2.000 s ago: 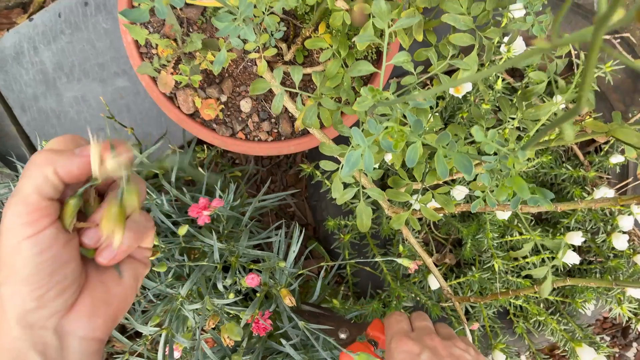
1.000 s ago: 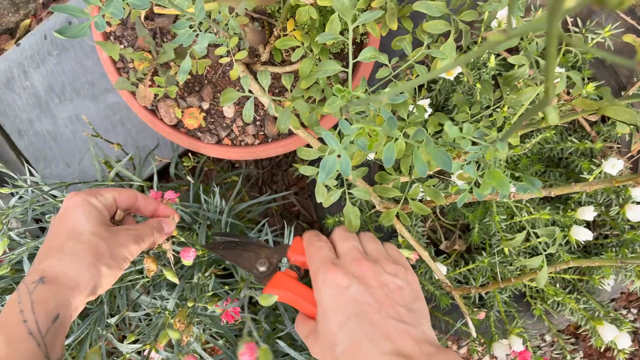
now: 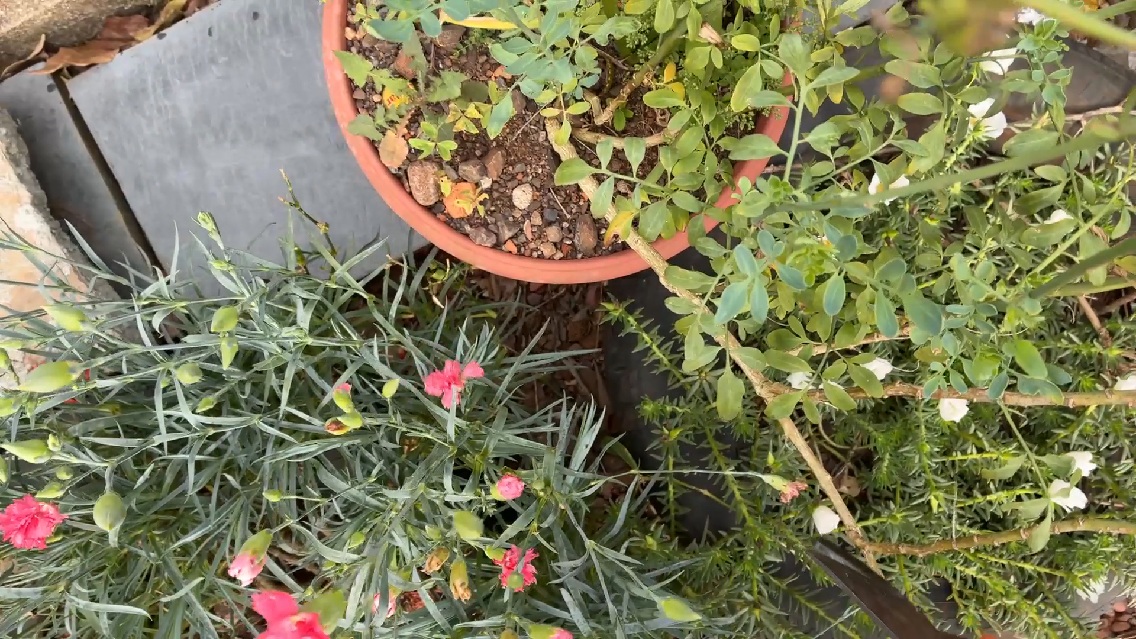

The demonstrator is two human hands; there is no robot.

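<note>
Neither of my hands is in view. Only the dark blade of the pruning shears (image 3: 874, 593) shows, at the bottom edge right of centre, close below a woody stem (image 3: 803, 448); the handles are out of frame. A carnation plant (image 3: 293, 426) with narrow grey-green leaves fills the lower left. It bears pink blooms (image 3: 453, 382), green buds (image 3: 109, 512) and a few withered, brownish flower heads (image 3: 459, 579).
A round terracotta-coloured pot (image 3: 532, 269) with soil, pebbles and a leafy shrub stands at the top centre. Its branches spread right over needle-leaved plants with white flowers (image 3: 1068, 495). Grey paving slabs (image 3: 240, 115) lie at the upper left, beside a rough stone edge (image 3: 31, 222).
Both hands have left the view; a second ago the left was at the pink flowers and the right held the orange-handled shears beside it. The shears have moved right, mostly out of frame.
</note>
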